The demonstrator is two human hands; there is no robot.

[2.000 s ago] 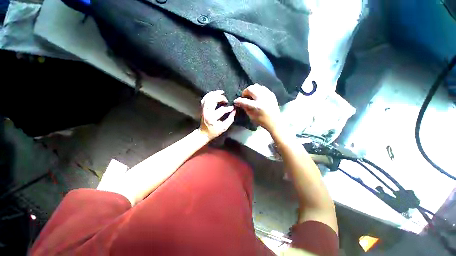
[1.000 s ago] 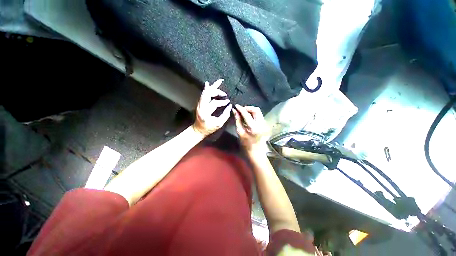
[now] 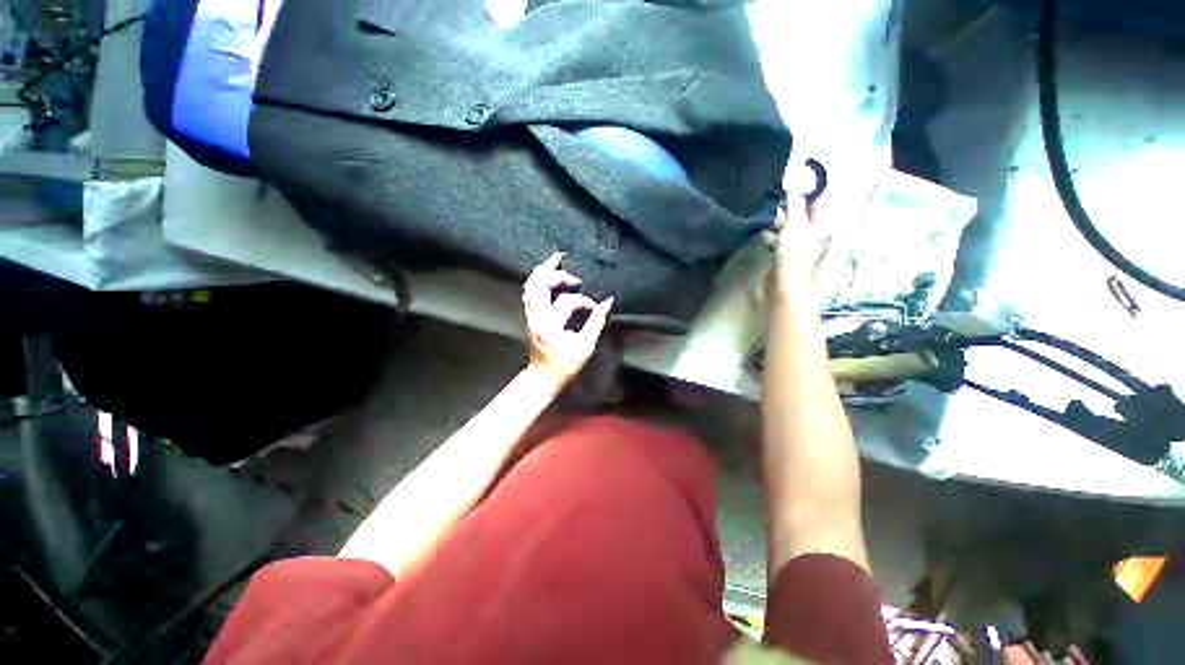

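The dark grey jacket (image 3: pixel 429 182) lies across the padded form, with two dark buttons and a wide lapel showing. The black hanger hook (image 3: pixel 816 182) sticks out at its collar end. My left hand (image 3: pixel 565 325) is at the jacket's near edge, thumb and fingers curved apart with no object visible between them. My right hand (image 3: pixel 798 247) reaches to the collar end beside the hook; its fingertips are small and blurred, so its grip cannot be told. The steam iron (image 3: pixel 890 364) lies on its side of the table, right of my right forearm.
The form's blue end (image 3: pixel 215 78) shows at upper left. A pale crumpled cloth (image 3: pixel 910 247) lies behind the iron. Black cables (image 3: pixel 1079 377) run right from the iron, and a thick black hose (image 3: pixel 1072 195) curves above the white table (image 3: pixel 1014 448). An orange piece (image 3: pixel 1140 576) is at lower right.
My right hand has left my left hand and moved right to the collar end. My left hand stays near the jacket edge. The view has shifted, showing more of the jacket and form.
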